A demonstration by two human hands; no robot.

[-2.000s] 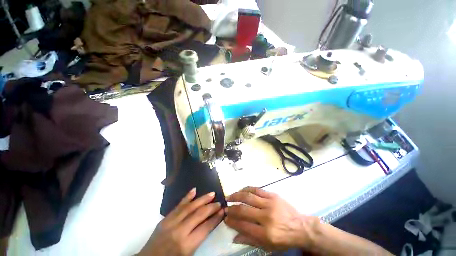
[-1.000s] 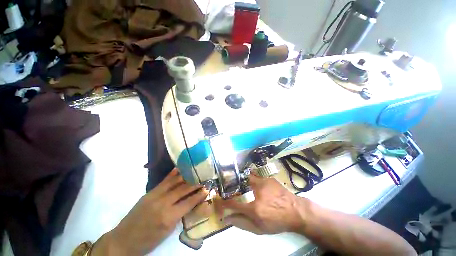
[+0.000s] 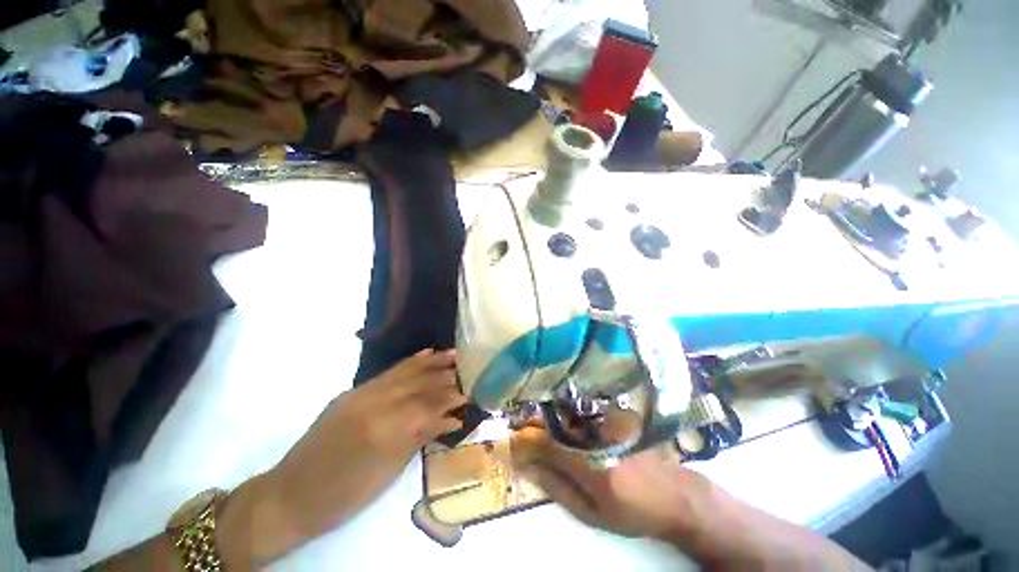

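A long black and dark brown fabric piece [image 3: 419, 257] lies on the white table, left of the sewing machine head [image 3: 581, 291], its near end under my left fingers. My left hand [image 3: 391, 408] lies palm down with its fingertips on that end, beside the needle area. My right hand [image 3: 609, 480] is under the left end of the head, its fingers partly hidden behind the presser foot parts. Whether it grips anything cannot be seen. The pale bed plate [image 3: 464, 486] shows between and in front of my hands.
Dark maroon-brown panels [image 3: 123, 235] lie at the left. A tan-brown fabric heap [image 3: 302, 67], a red box [image 3: 617, 67] and thread cones [image 3: 639, 129] are behind. Black-handled scissors [image 3: 715, 430] lie under the machine arm, small tools [image 3: 883, 436] at the right.
The camera view has moved closer to the machine head. The fabric has moved back past the needle area, with its near end at the needle. Both hands have moved from the table front to beside the needle.
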